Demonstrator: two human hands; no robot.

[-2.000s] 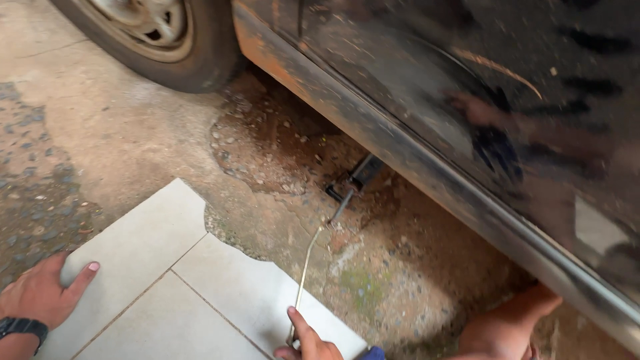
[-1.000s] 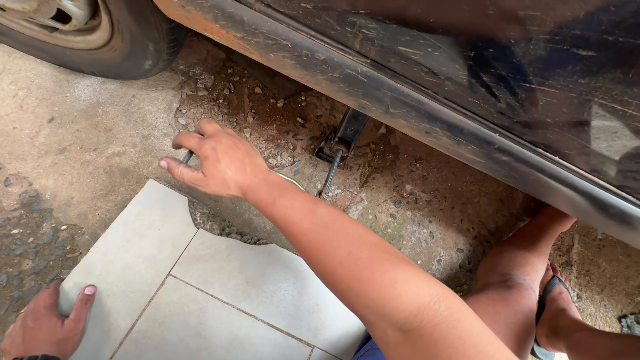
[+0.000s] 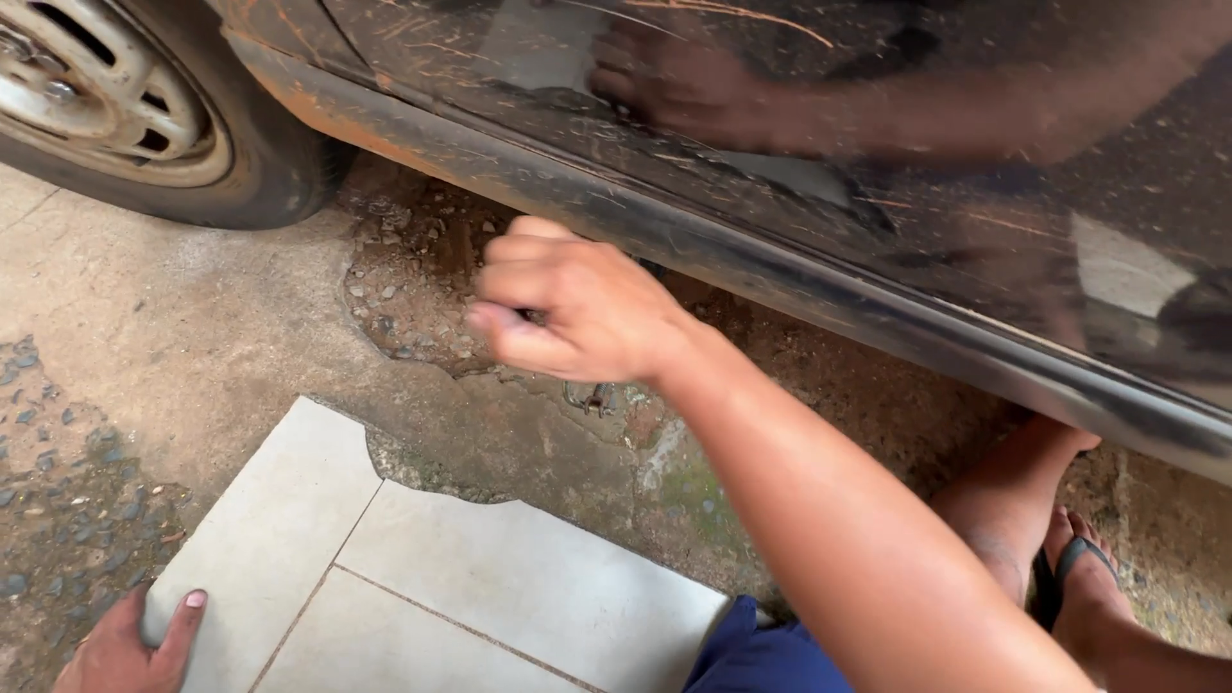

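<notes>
My left hand [image 3: 135, 640] rests at the left edge of pale floor tiles [image 3: 500, 577], its thumb on top and its fingers partly out of view. Closed in a fist, my right hand [image 3: 577, 303] is beside the black car's sill [image 3: 616, 202], over the broken ground. It appears to be around the crank rod, though the rod is mostly hidden behind it. A metal fork end of the jack [image 3: 595, 399] shows just below this hand, with a small curved piece of metal hooked at it. The rest of the jack is mostly covered by my hand and wrist.
The car's wheel [image 3: 125, 106] stands at upper left. Scratched door panels [image 3: 914, 192] reflect an arm. Rough concrete and gravel [image 3: 414, 260] lie below the sill. A bare leg and a foot in a flip-flop [image 3: 1083, 558] are at lower right, beside dark blue cloth [image 3: 770, 659].
My right hand has moved from the rod's near end, seen two seconds ago, across the ground to beside the sill. The left hand stays at the tile edge.
</notes>
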